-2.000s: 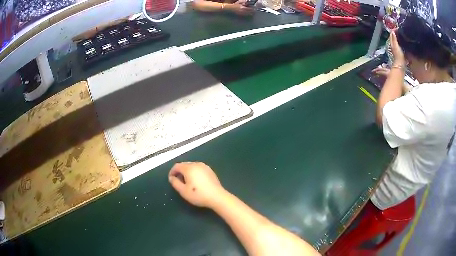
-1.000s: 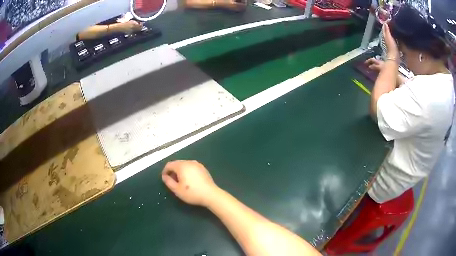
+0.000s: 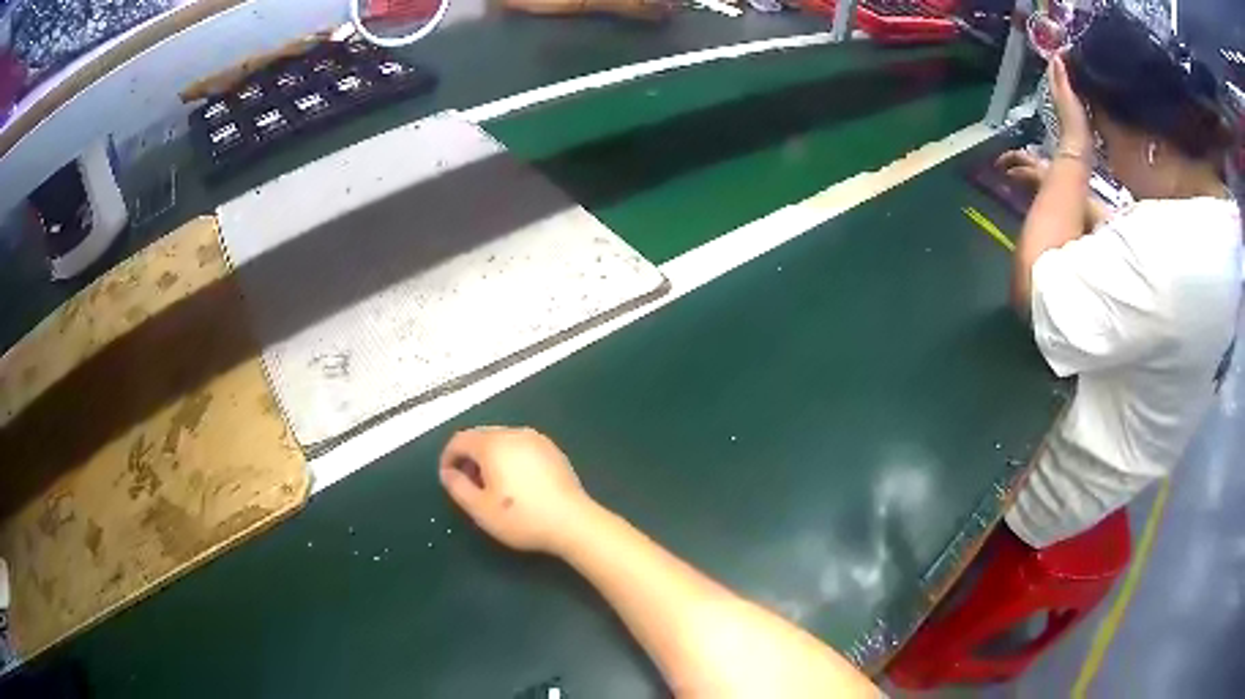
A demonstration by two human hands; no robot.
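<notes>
My right hand (image 3: 508,489) rests on the dark green mat (image 3: 765,396), its forearm coming in from the lower right. The fingers curl inward with a small dark gap by the thumb; the fingertips and anything in them are hidden. My left hand is out of the picture. Small white bits (image 3: 378,552) lie on the mat left of my right hand. A small dark thing with a white spot is cut off at the bottom edge, too little shown to name.
A stained brown board (image 3: 150,437) and a pale board (image 3: 437,273) lie beyond the hand. Further back are a black pocketed tray (image 3: 307,103), another person's arm and a white round-framed fan (image 3: 399,17). A seated person (image 3: 1140,314) on a red stool (image 3: 1024,615) is at right.
The view has shifted slightly. My right hand keeps the same curled pose. The arm over the black tray has drawn back, and more of the dark thing shows at the bottom edge.
</notes>
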